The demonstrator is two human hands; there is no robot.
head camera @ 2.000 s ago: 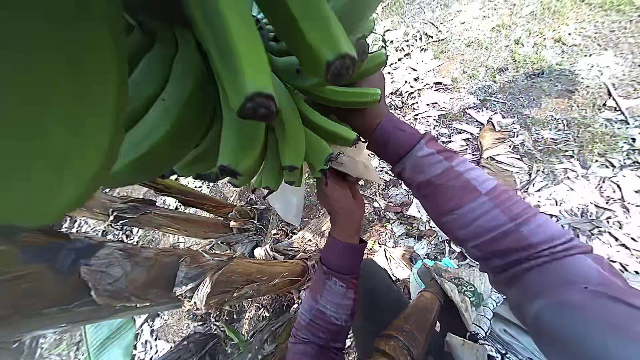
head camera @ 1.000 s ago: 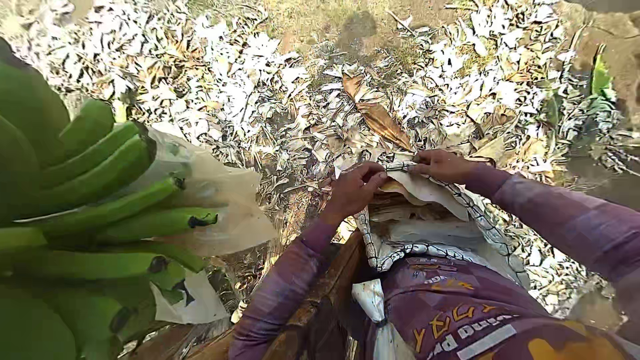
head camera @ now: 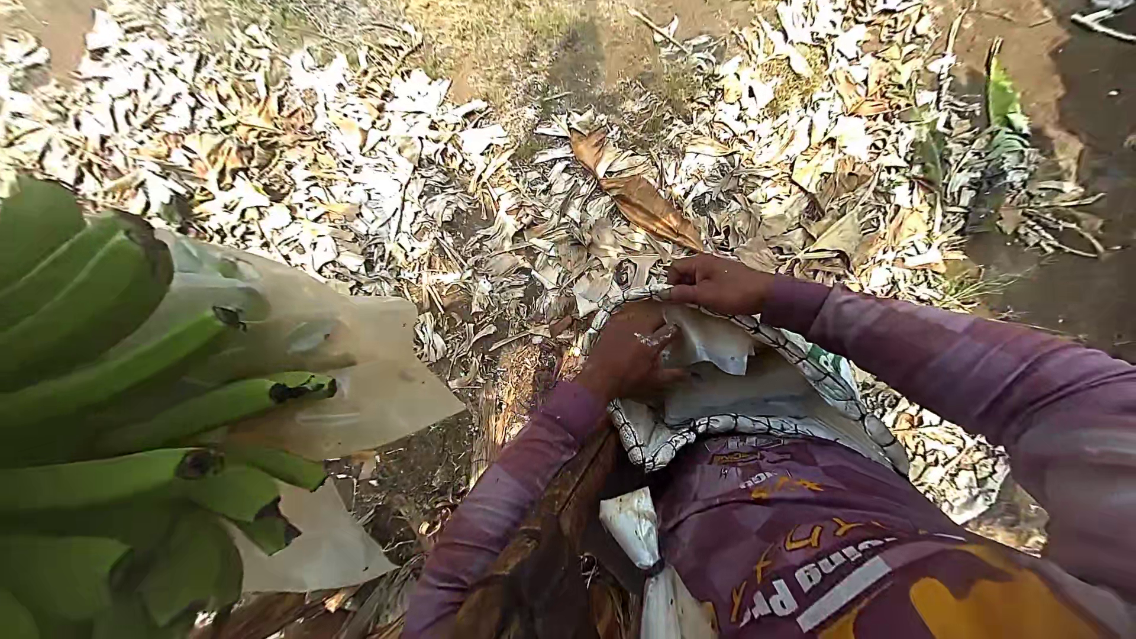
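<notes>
A white bag (head camera: 754,390) with a cord-wrapped rim hangs open at my waist, and pale sheets (head camera: 710,339) stand inside it. My right hand (head camera: 721,284) pinches the far part of the rim. My left hand (head camera: 632,351) reaches into the bag's left side, fingers spread beside the sheets; whether it grips one is not clear. At the left is a bunch of green bananas (head camera: 98,395) with dark tips, and pale translucent sheets (head camera: 364,377) stick out from between its hands of fruit.
Dry leaf litter (head camera: 355,169) covers the ground, with a curled brown leaf (head camera: 648,209) beyond the bag. A brown banana stem (head camera: 541,524) slants up beside my left forearm. A white tied strip (head camera: 632,528) hangs near my shirt.
Both hands were at the banana bunch, then moved to the bag's rim. Since then my left hand has gone down into the bag. The view has swung away from the bunch.
</notes>
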